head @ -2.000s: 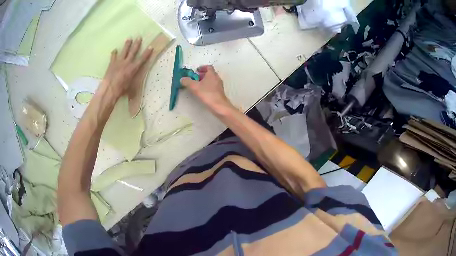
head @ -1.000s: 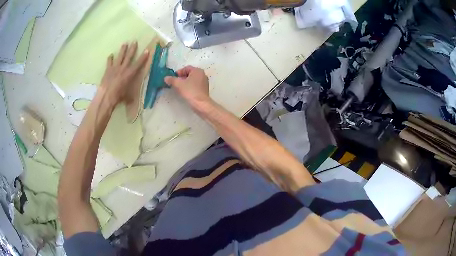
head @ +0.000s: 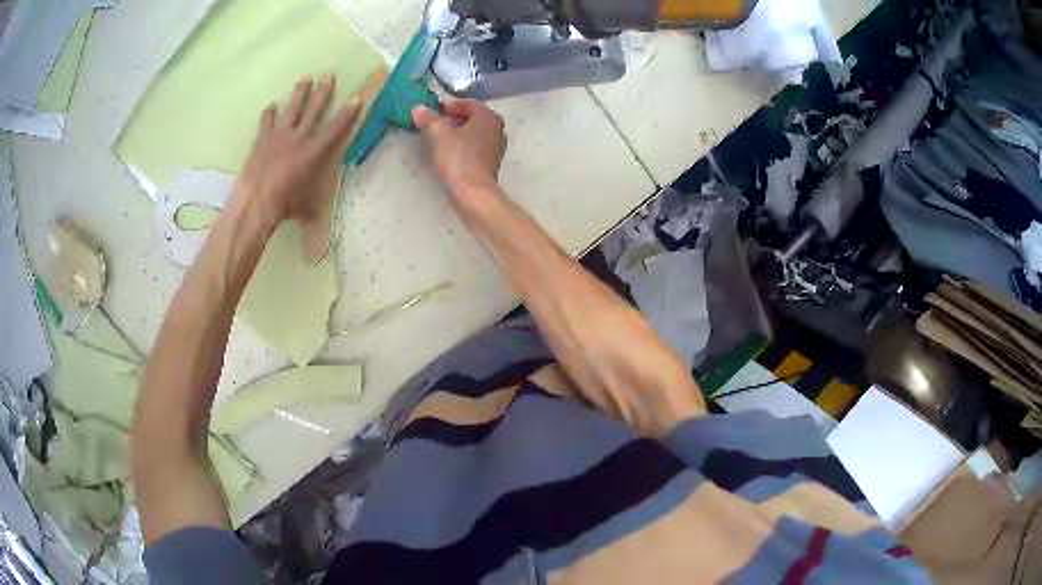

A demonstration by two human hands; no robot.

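Observation:
The pale green fabric lay point(head: 246, 69) is on the off-white table at the upper left. A narrow tan curved piece point(head: 319, 234) lies on it, partly hidden under my left hand point(head: 295, 154). My left hand presses flat with fingers spread. My right hand point(head: 466, 139) grips the short handle of the teal T-shaped hold-down point(head: 392, 105). Its long bar is tilted, with the lower end beside my left fingertips and the upper end near the cutting machine's metal base plate point(head: 537, 59). A white horseshoe-shaped paper point(head: 171, 229) lies left of my left wrist.
A crumpled white bundle point(head: 771, 40) is right of the machine. A tan wrapped block point(head: 80, 265) and green offcuts point(head: 291, 391) lie on the table point(head: 548, 171). Beyond the table edge are scrap heaps, a metal roller and stacked brown cardboard point(head: 988, 349).
The teal hold-down first moved left against the tan piece, then up and right toward the machine base, and is now tilted. My left hand stays pressed on the lay, almost unmoved.

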